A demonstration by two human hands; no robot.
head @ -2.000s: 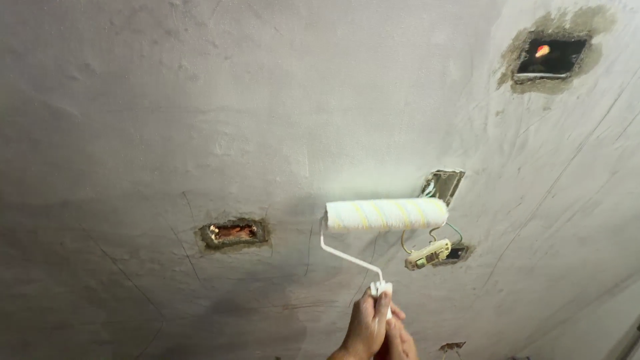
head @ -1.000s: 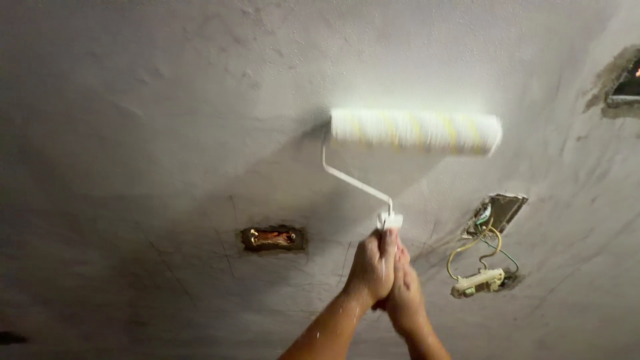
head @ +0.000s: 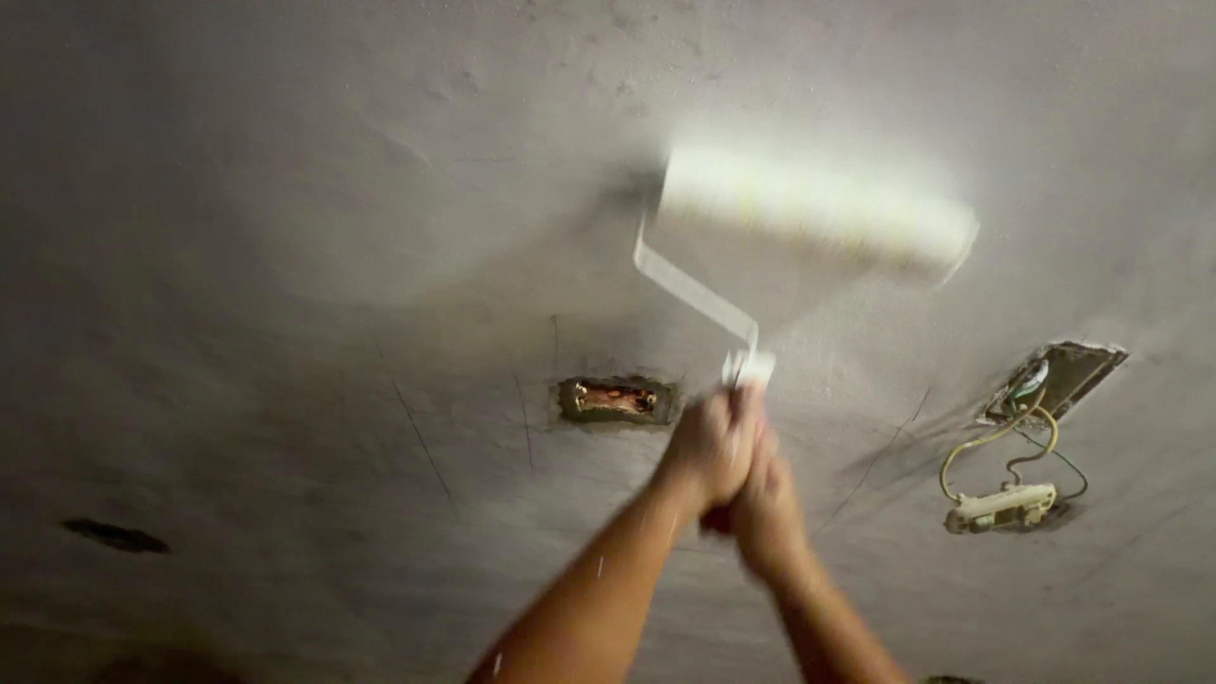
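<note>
A paint roller with a fluffy white cover with faint yellow stripes (head: 817, 209) lies against the grey plastered surface, blurred by motion. Its bent white metal frame (head: 698, 294) runs down to a white handle (head: 750, 369). My left hand (head: 712, 451) and my right hand (head: 768, 508) are pressed together around this handle, which they mostly hide. Small white spots mark my left forearm.
A recessed electrical box (head: 616, 400) opens just left of my hands. At the right, a wired socket fitting (head: 1002, 508) hangs by yellow and green wires from another rectangular opening (head: 1069, 380). A dark hole (head: 116, 535) shows at the lower left. Thin cracks or lines cross the plaster.
From two seconds ago, the roller has moved up, away from the wired openings it was beside. It tilts more now, and more of my forearms shows. The view has shifted.
</note>
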